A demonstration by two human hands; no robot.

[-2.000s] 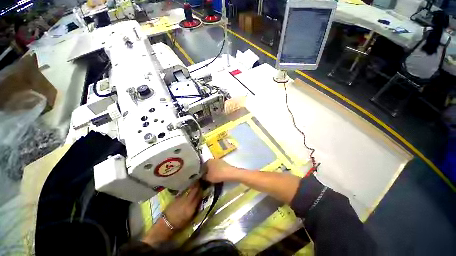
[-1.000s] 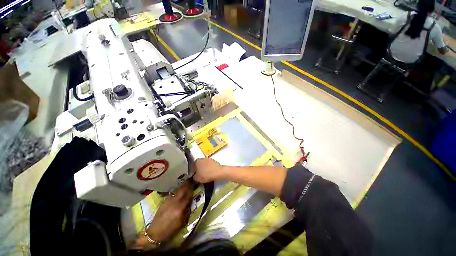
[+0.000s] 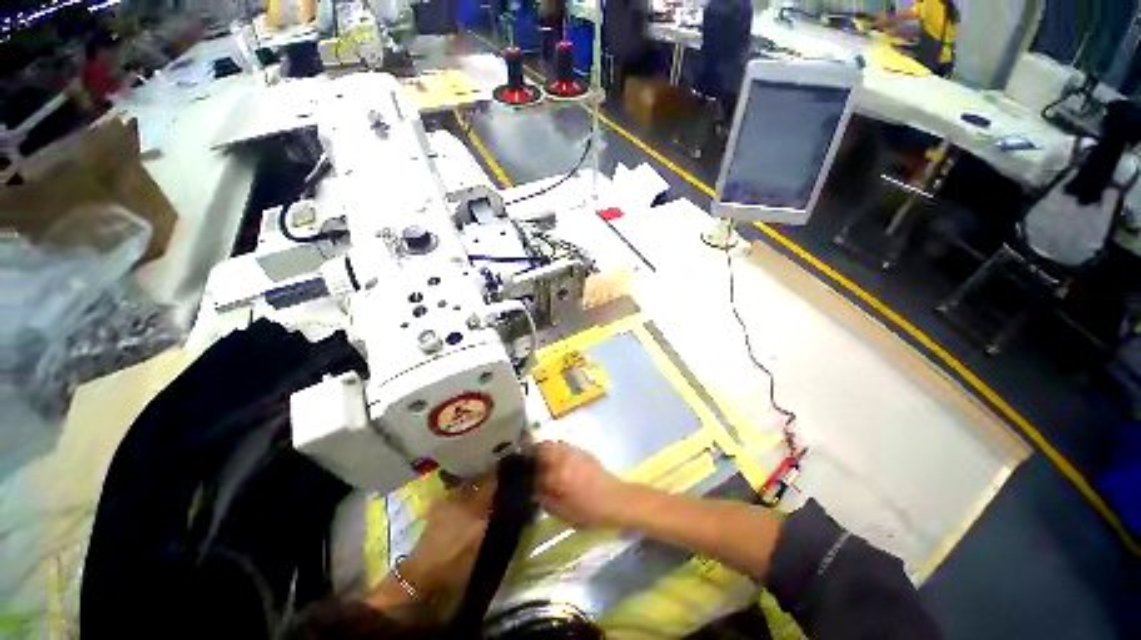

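A black strap (image 3: 501, 544) runs from just below the white machine head (image 3: 432, 363) down toward me. My right hand (image 3: 569, 485) is closed on its upper end, right of the needle area. My left hand (image 3: 451, 531) is beside and partly behind the strap, blurred; its fingertips are hidden, so its hold cannot be told. The needle and presser area is hidden by the head and hands. A thick black strap bundle (image 3: 213, 488) is draped left of the machine.
A yellow jig (image 3: 572, 384) lies on the yellow-taped bed plate (image 3: 644, 388). Red snips (image 3: 783, 475) on a thin cord lie to the right. A control panel (image 3: 788, 140) stands behind. A clear plastic bag (image 3: 94, 294) and cardboard box (image 3: 113, 188) are at left. A person sits far right.
The strap now shows wider and straighter between my hands. My right hand has come slightly toward me from the needle area. The whole view has shifted with my head.
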